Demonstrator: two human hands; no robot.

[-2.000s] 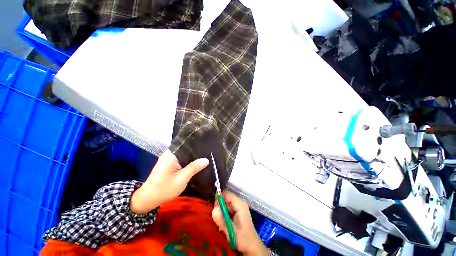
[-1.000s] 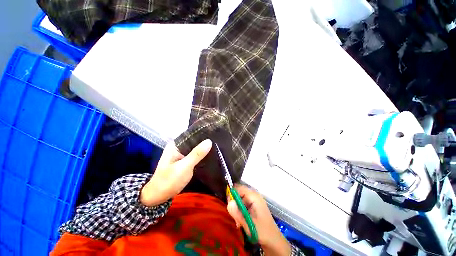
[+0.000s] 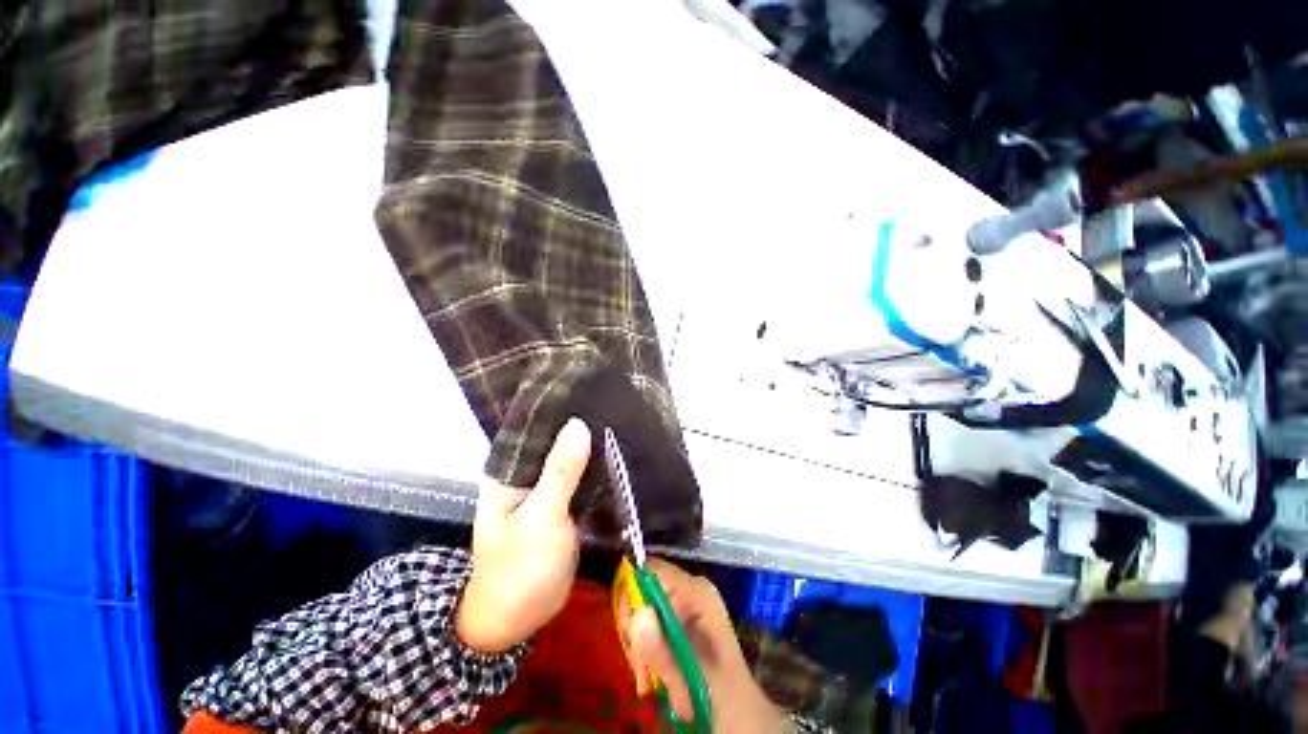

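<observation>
A brown plaid panel [image 3: 509, 265] lies lengthwise over the white table and reaches its front edge. A plain dark piece [image 3: 653, 466] shows at its near end. My left hand [image 3: 528, 552] holds the panel's near end, thumb on top, fingers hidden below the cloth. My right hand [image 3: 703, 653] holds scissors [image 3: 674, 638] with green and yellow handles. The metal blades point up and away from me and lie against the dark piece, just right of my left thumb. I cannot tell whether the blades are cutting.
A white sewing machine [image 3: 940, 301] with a blue band stands on the right. Dark scraps [image 3: 975, 509] lie by its base. A heap of plaid cloth [image 3: 172, 79] is at the far left. Blue crates [image 3: 72, 574] stand below the table [image 3: 230, 273] edge.
The view has turned, so the table and machine sit differently in the frame. The panel's upper part now leans left. Both hands keep their holds, and the blades stay at the dark piece.
</observation>
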